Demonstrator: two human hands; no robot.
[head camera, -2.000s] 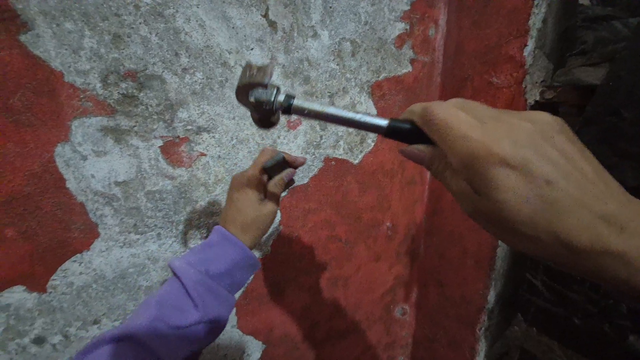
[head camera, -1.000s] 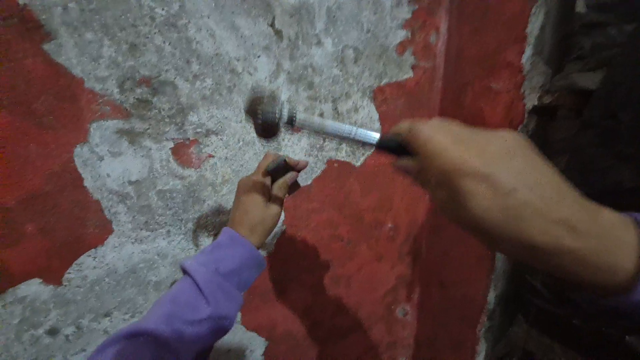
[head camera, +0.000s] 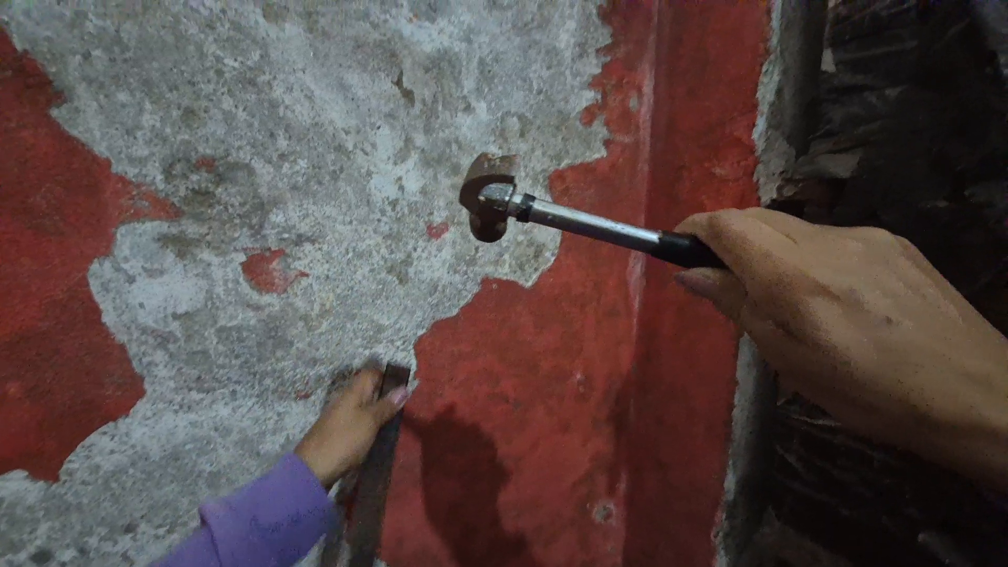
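My right hand (head camera: 835, 315) grips the black end of a hammer (head camera: 591, 223), which has a metal shaft and a worn, rusty head. The hammer head is held in front of bare grey plaster, up and to the right of my left hand. In a purple sleeve, my left hand (head camera: 350, 425) holds a dark flat metal bar (head camera: 376, 480), perhaps a chisel, between thumb and fingers. The bar runs downward along the edge between the grey plaster and the red paint; its lower end lies out of view.
Red paint (head camera: 504, 394) with ragged edges surrounds the exposed grey plaster (head camera: 315, 157) on the wall. Small red patches (head camera: 272, 270) remain within the grey. At the right, the wall ends in a rough concrete edge (head camera: 776, 118), with dark, indistinct material beyond.
My left hand has moved down along the wall, and more of the dark bar now shows below it. The hammer stays in my right hand.
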